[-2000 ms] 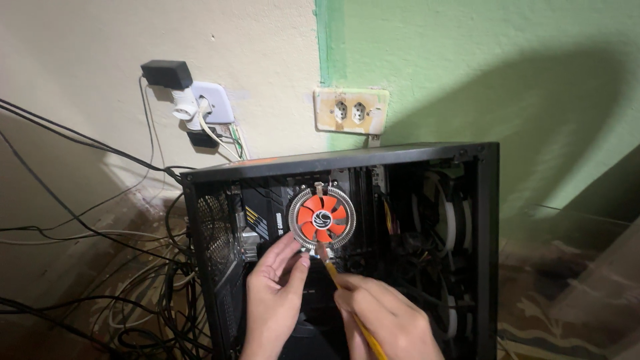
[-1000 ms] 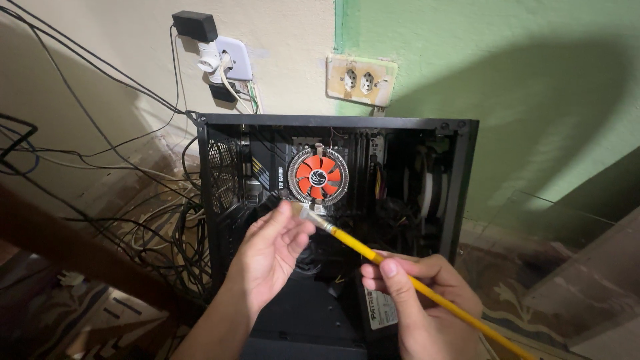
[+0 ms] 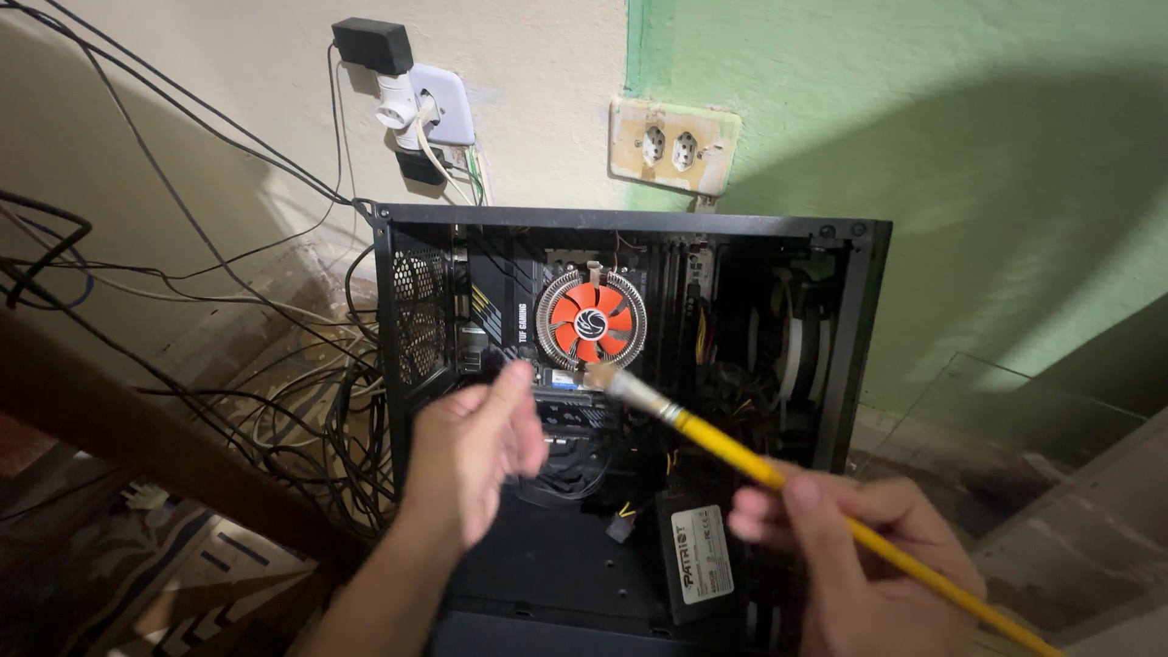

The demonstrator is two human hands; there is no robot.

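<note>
A black computer case (image 3: 620, 219) stands with its side off, showing the motherboard and a round CPU cooler with an orange fan (image 3: 591, 323). My right hand (image 3: 867, 547) holds a flat paintbrush (image 3: 730, 449) by its yellow handle. The bristles point up and left, appearing just below the fan; contact cannot be told. My left hand (image 3: 474, 447) is over the case's left part, left of the bristles, with thumb and fingertips close together and nothing plainly seen between them. Between the hands, low in the case, is a Patriot solid-state drive (image 3: 701, 555).
Tangled cables (image 3: 338, 420) lie left of the case, some running up the wall. A wall outlet with a black adapter (image 3: 374, 46) is above left, and a worn double outlet (image 3: 675, 146) is behind the case. A dark brown beam (image 3: 164, 438) crosses the lower left.
My left hand has moved away from the cooler, where it was two seconds ago, and from the bristles, where it was one second ago. My right hand still holds the brush.
</note>
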